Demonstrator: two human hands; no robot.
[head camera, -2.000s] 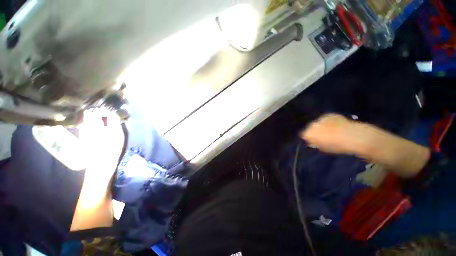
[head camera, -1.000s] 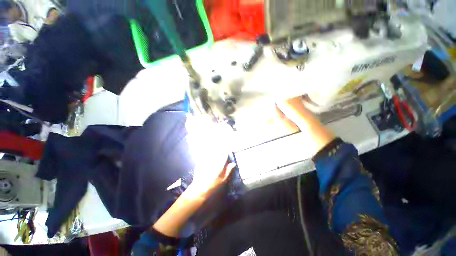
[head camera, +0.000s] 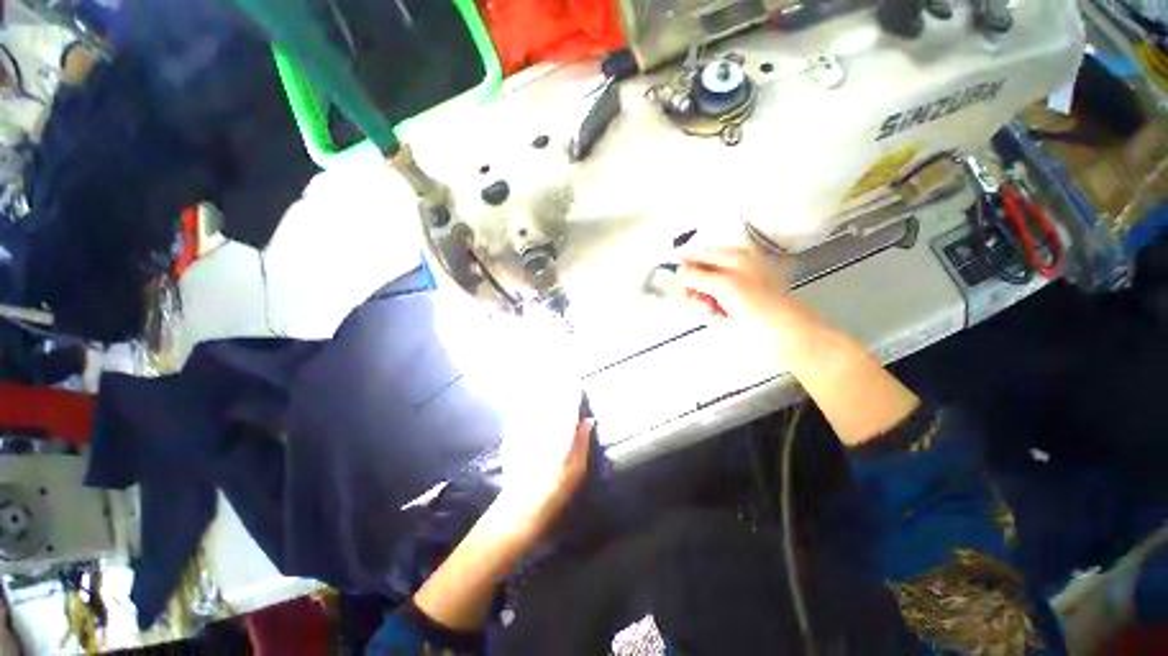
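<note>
A dark navy garment piece (head camera: 372, 410) is spread left of the needle area (head camera: 544, 308) of a cream-white sewing machine (head camera: 794, 141). Strong glare washes out the cloth beside the presser foot. My left hand (head camera: 544, 468) lies on the cloth at the table's front edge; its fingers are lost in the glare, so its grip cannot be told. My right hand (head camera: 737, 288) is at the machine bed under the arm, fingers bent around a small dark-tipped thing (head camera: 669, 273) that is too small to name.
Red-handled scissors (head camera: 1029, 231) lie at the bed's right end by a dark control panel (head camera: 980, 254). A green basket (head camera: 308, 109) and orange-red cloth (head camera: 551, 28) are behind the machine. A teal lamp arm (head camera: 320, 71) reaches down near the needle end. Dark cloth (head camera: 115, 167) is piled at the left.
My right hand has come from the right side onto the machine bed and moved slightly left and down since a second ago. My left hand has moved from the needle to the cloth's front edge.
</note>
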